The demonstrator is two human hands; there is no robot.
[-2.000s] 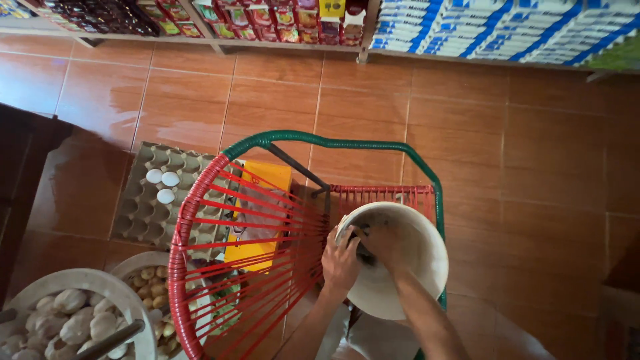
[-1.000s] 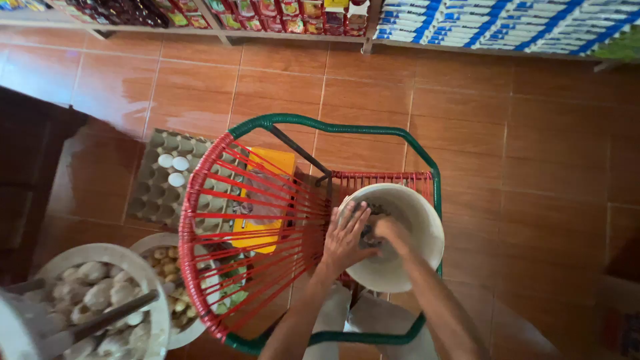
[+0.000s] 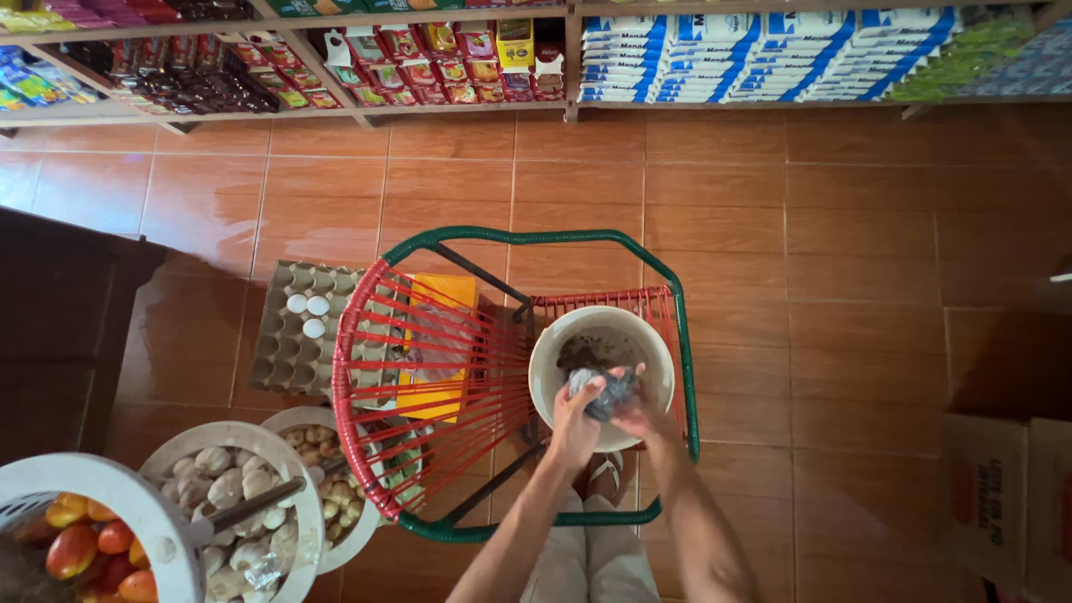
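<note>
A white plastic bucket point(image 3: 543, 352) rests on the seat of a chair strung with red cord point(image 3: 358, 318) on a green-wrapped frame. Dark wet bits lie inside it. Over the bucket's near half, my left hand point(image 3: 578, 423) and my right hand point(image 3: 641, 410) together grip a bunched grey cloth point(image 3: 610, 394), which looks wet. My left thumb presses on its pale left part; the fingers of my right hand are around its right side. Part of the cloth is hidden by my fingers.
Left of the chair are an egg tray point(image 3: 280, 356) with several eggs and a yellow box point(image 3: 448, 289). Tiered white baskets hold tomatoes point(image 3: 71, 548), garlic point(image 3: 226, 486) and small bulbs point(image 3: 339, 502). Stocked shelves point(image 3: 469, 109) line the far side; cardboard boxes point(image 3: 984, 502) stand at the right.
My hands were down inside the bucket in both earlier frames; now they are raised near its rim with the grey cloth between them. The view has shifted, showing tomatoes and more shelf.
</note>
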